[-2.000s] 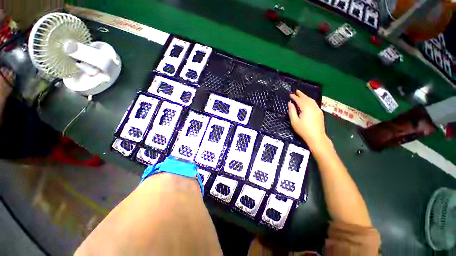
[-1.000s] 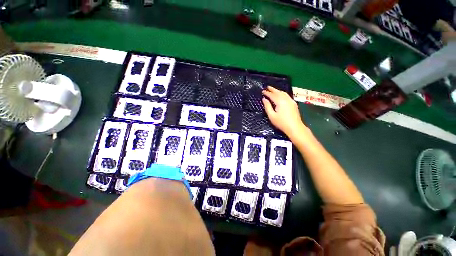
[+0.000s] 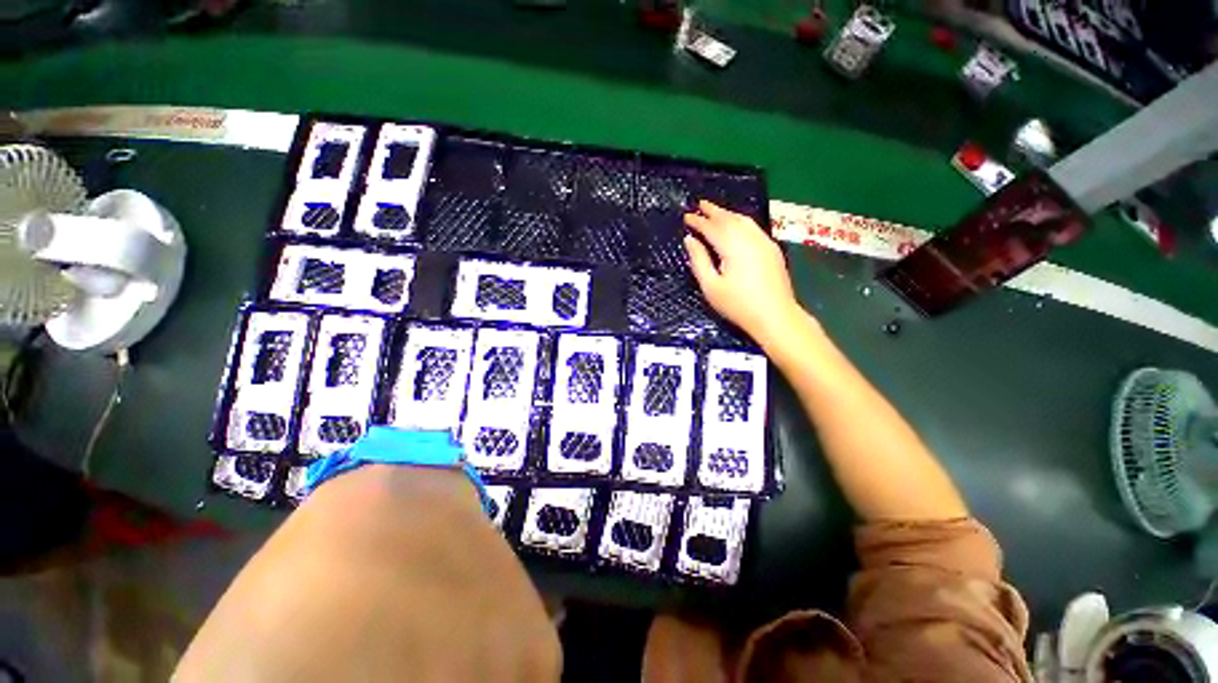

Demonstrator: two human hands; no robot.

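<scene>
A black parts tray (image 3: 534, 234) lies in front of me. Long pale panels (image 3: 584, 400) stand side by side in its middle row, two more lie crosswise above them, and two stand at the far left. Short pale panels (image 3: 635, 530) fill pockets along the near edge. The far right pockets hold no panels. My right hand (image 3: 743, 267) rests on these pockets, fingers slightly apart, with nothing visible in it. My left forearm with a blue wristband (image 3: 401, 454) reaches over the near left of the tray; the hand itself does not show.
A white fan (image 3: 114, 274) stands left, a greenish fan (image 3: 1165, 451) right. A dark phone (image 3: 982, 247) stands by a pale post. Beyond the rail, the green belt (image 3: 534, 87) carries red-and-silver units (image 3: 982, 167). Another white round device (image 3: 1155, 650) is at bottom right.
The view has swung right and the tray appears further left in the picture. My right hand stays on the tray's right pockets. The panels look unchanged.
</scene>
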